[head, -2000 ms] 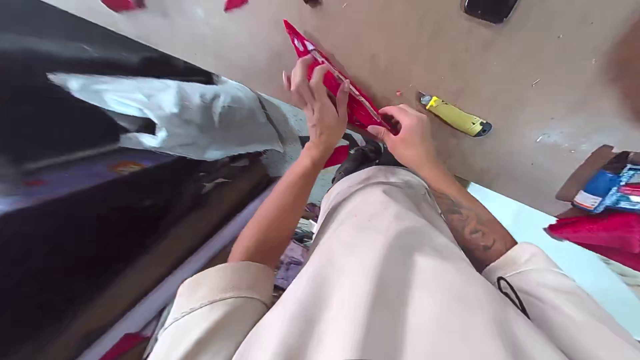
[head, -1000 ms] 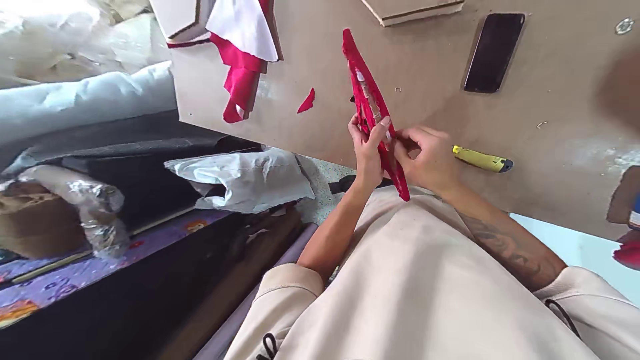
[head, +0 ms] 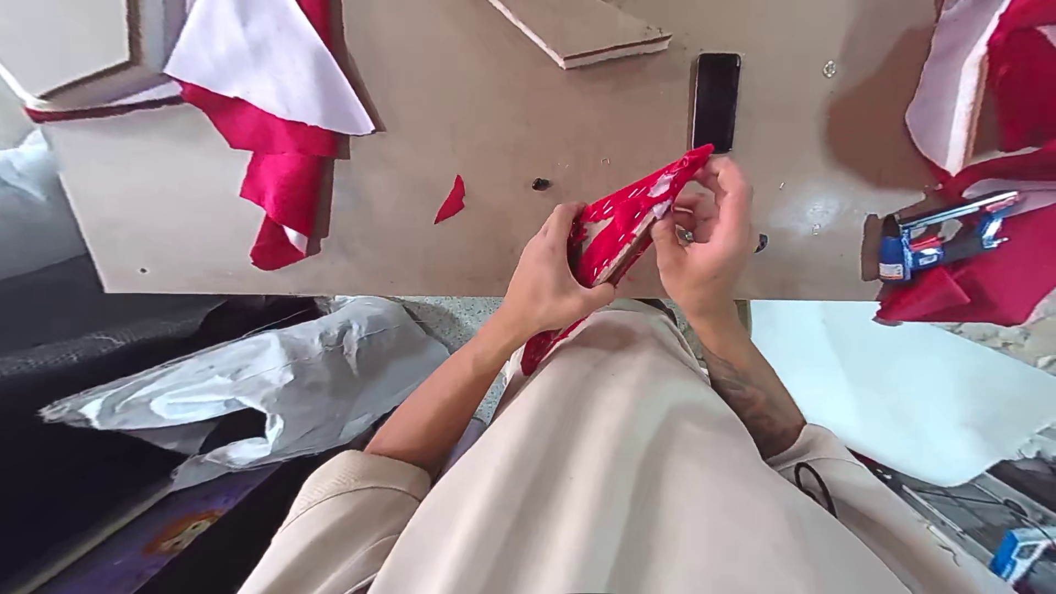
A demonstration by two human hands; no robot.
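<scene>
A narrow board piece wrapped in red fabric (head: pixel 615 235), with rows of staples along its folded fabric, is held at a slant over the table's front edge. Around its lower middle my left hand (head: pixel 549 276) is closed, thumb on the near side. My right hand (head: pixel 705 239) is at the upper end, its fingertips at the fabric edge where some white backing shows; the curled fingers partly hide the contact. The piece's lower tip reaches down in front of the beige shirt.
On the table (head: pixel 412 264) lie a black phone (head: pixel 716 103), a red scrap (head: pixel 451 200), foam-backed boards (head: pixel 582 33), and red and white fabric (head: pixel 268 74) at left. A blue staple gun (head: pixel 945 235) rests by red fabric at right. White plastic (head: pixel 289 371) hangs lower left.
The piece in my hands has turned, its upper end now leaning right. My right hand has moved up to that end. The yellow-handled cutter seen earlier is out of sight. The view has shifted.
</scene>
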